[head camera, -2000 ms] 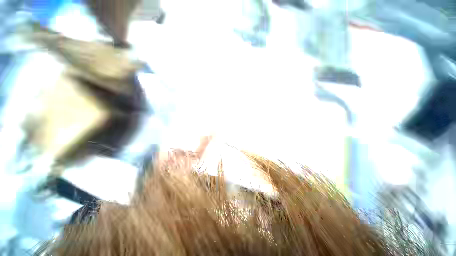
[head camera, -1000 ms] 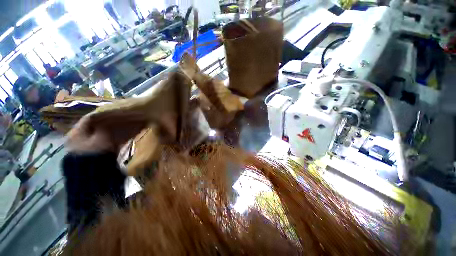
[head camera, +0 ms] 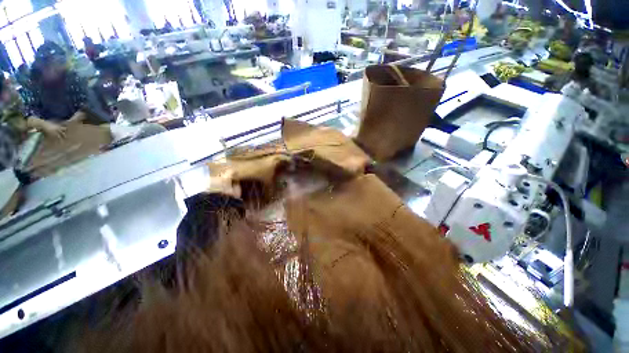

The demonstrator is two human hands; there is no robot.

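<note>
A brown bag panel [head camera: 358, 220] lies in front of me, its lower part behind hair. Behind it are a folded brown piece [head camera: 324, 148] and a crumpled brown piece [head camera: 265, 169]. An open brown tote bag [head camera: 398, 110] stands upright with its straps raised. My left hand [head camera: 226, 180] is small and blurred beyond a dark sleeve, at the left end of the crumpled piece; its grip is unclear. My right hand cannot be seen; hair covers the lower middle.
A white sewing machine head [head camera: 483, 220] with a red mark and white hose stands at the right. A metal rail [head camera: 124, 224] runs along the left. A blue item [head camera: 307, 77] is behind the table. A person [head camera: 55, 89] handles brown material at the far left.
The view has shifted, and the tote and machine appear farther right. My left hand and dark sleeve appear farther right. The brown piece raised at the left is now lower, and a broad panel shows in front.
</note>
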